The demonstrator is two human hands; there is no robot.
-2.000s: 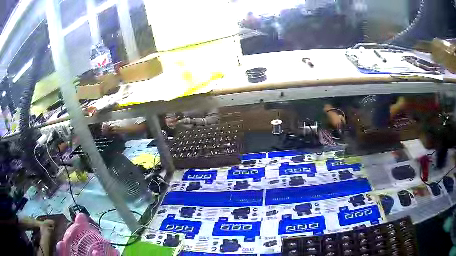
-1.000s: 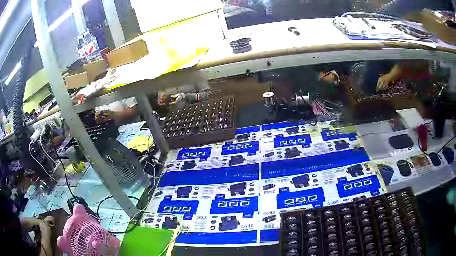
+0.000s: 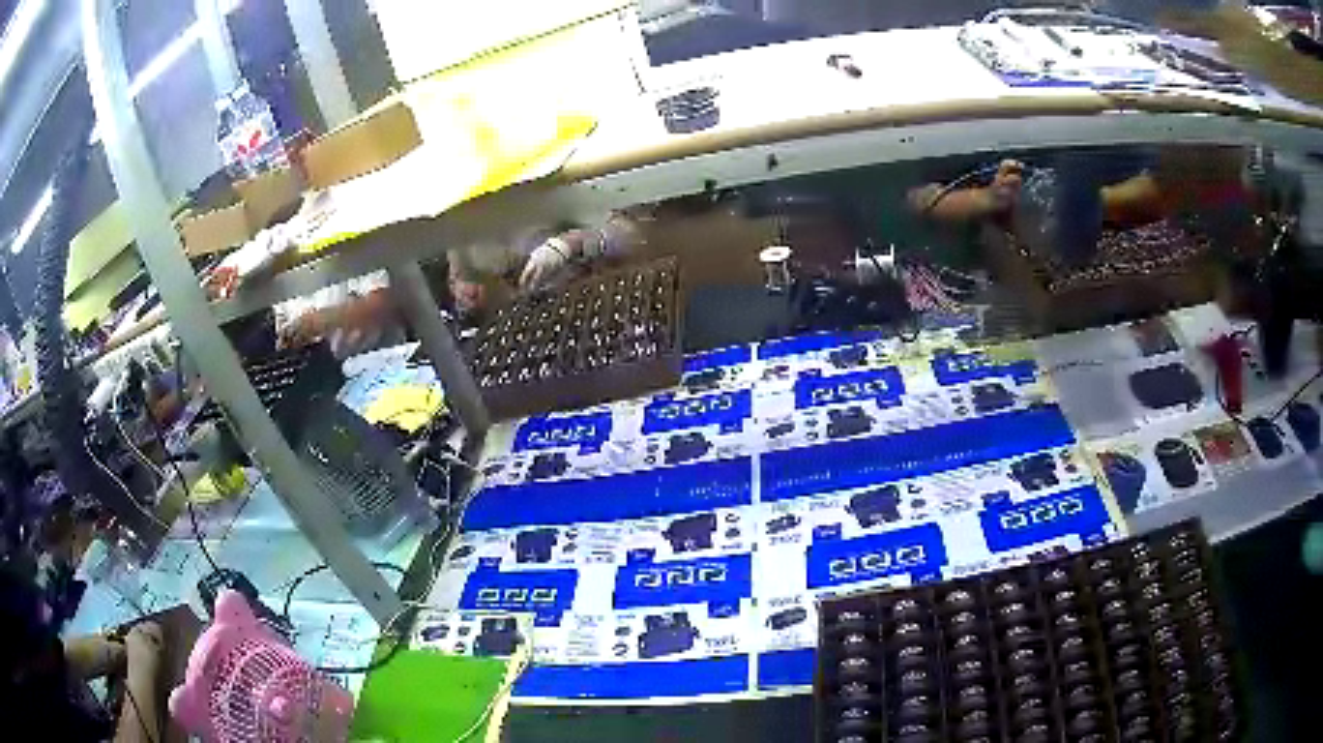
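Neither of my hands is in the picture. Nearest in front of me, a dark brown partitioned tray holds rows of shiny dark rounded pieces; the frame's bottom edge cuts it off. It is right of centre, beside and partly over blue-and-white printed sheets that cover the bench. A second partitioned tray, with small silvery pieces in its cells, stands at the far left end of the sheets. A small spool stands upright at the far centre.
A pink fan and green sheet are lower left. A metal post slants down on the left. A raised white shelf crosses above. Other people's hands work across the bench by a reddish tray. A red item is right.
The view has tilted down, so the shelf sits higher and more of the near tray shows. Across the bench, a person's hand has moved away from the reddish tray, and a pale hand shows behind the far tray.
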